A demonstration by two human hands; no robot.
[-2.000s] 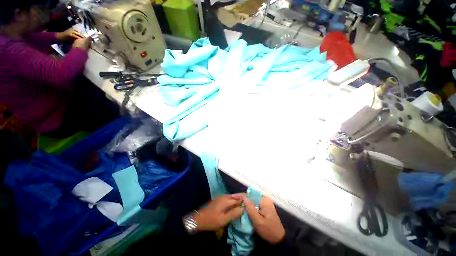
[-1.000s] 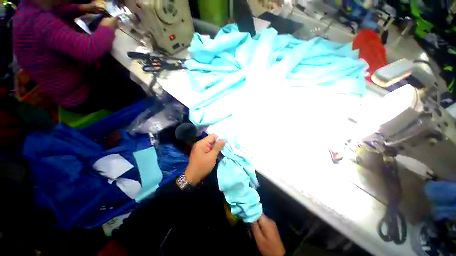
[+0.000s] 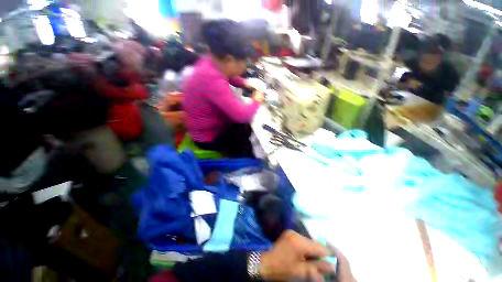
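My left hand (image 3: 294, 258), with a metal watch on the wrist, is at the bottom centre, beside the table's near edge. Its fingertips are closed on a small bit of light-blue fabric (image 3: 331, 259); the rest of that piece is hidden or below the picture. A blurred skin-toned sliver at the bottom edge, just right of it, looks like part of my right hand (image 3: 345, 269); its grip cannot be made out. A large loose light-blue fabric pile (image 3: 385, 171) lies on the white table (image 3: 358, 250), partly washed out by glare.
A blue crate (image 3: 283, 190) holds royal-blue fabric (image 3: 168, 198), white pieces (image 3: 202, 202), a light-blue piece (image 3: 223, 226) and clear plastic (image 3: 245, 179). Dark scissors (image 3: 283, 137) lie near a neighbour's machine (image 3: 304, 104), where a person in pink (image 3: 212, 102) works. A brown ruler (image 3: 426, 248) lies on the table.
The view has swung up and left, showing more of the room; my own machine has left the picture. The long crumpled light-blue piece between my hands is now mostly out of sight.
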